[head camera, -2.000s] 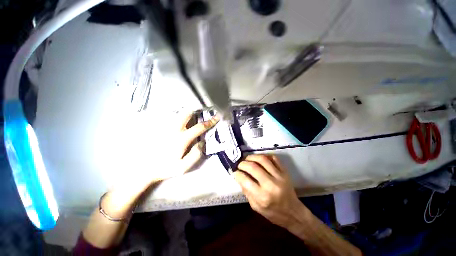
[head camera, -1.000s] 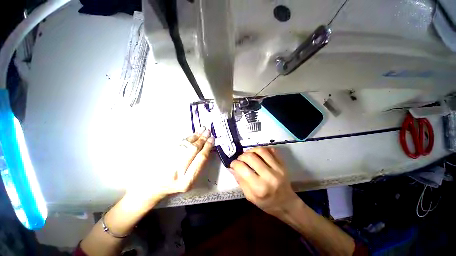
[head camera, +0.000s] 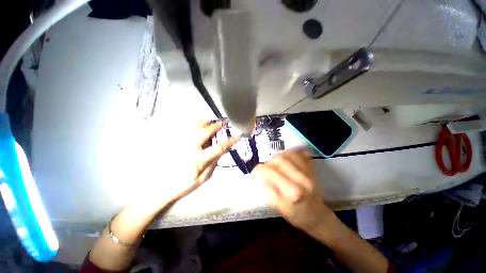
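A black curved piece (head camera: 239, 160) with a white curved strip (head camera: 246, 152) on it lies under the needle area, its pointed end towards me. The sewing machine head (head camera: 237, 69) hides part of it and the needle. My left hand (head camera: 200, 160) lies at its left, thumb and fingers spread, fingertips pressing and holding the work beside the needle. My right hand (head camera: 290, 184) is blurred at the near pointed end; its fingertips are close to the black edge, and whether they grip it is unclear.
A phone (head camera: 325, 132) lies right of the needle, red-handled scissors (head camera: 453, 152) farther right. A ribbed metal part (head camera: 275, 139) is beside the work. Stacked strips (head camera: 148, 80) lie back left. A bright lamp (head camera: 29, 197) stands at the left edge.
My left hand has moved forward, its fingers now up beside the needle and over the work. My right hand has become blurred and shifted slightly right. The whole view has shifted a little.
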